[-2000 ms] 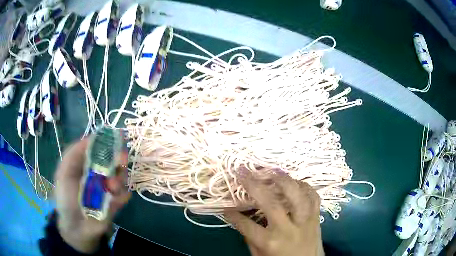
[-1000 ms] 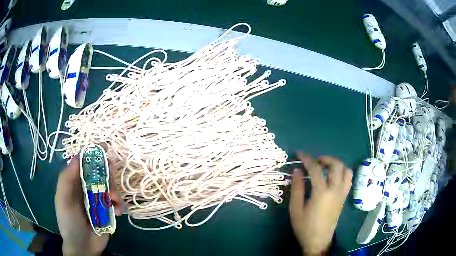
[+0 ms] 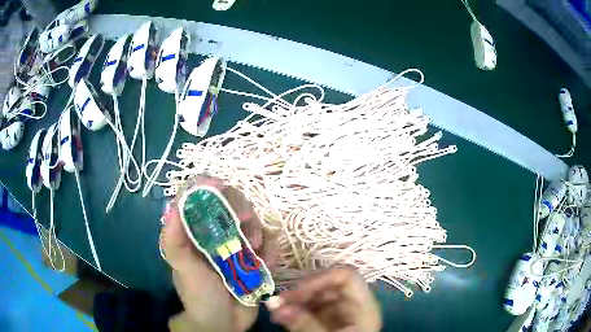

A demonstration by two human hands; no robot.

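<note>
My left hand holds a white oval housing with its open side up. A green circuit board lies in the far end, and a blue battery with red lead wires lies in the near end. My right hand is at the housing's near end, its fingers pinching a small pale end, apparently of a cord. Most of that cord is hidden by the hand. A large heap of off-white cords lies just beyond both hands.
Open housings with cords stand on edge at the upper left. White units are piled at the right edge. A grey metal rail curves across behind the heap. Beyond it, white units lie on the green belt.
My right hand has come from the heap's right side to the housing's near end, now with a cord end in its fingers. My left hand holds the housing tilted, nearer the right hand. The view has shifted left.
</note>
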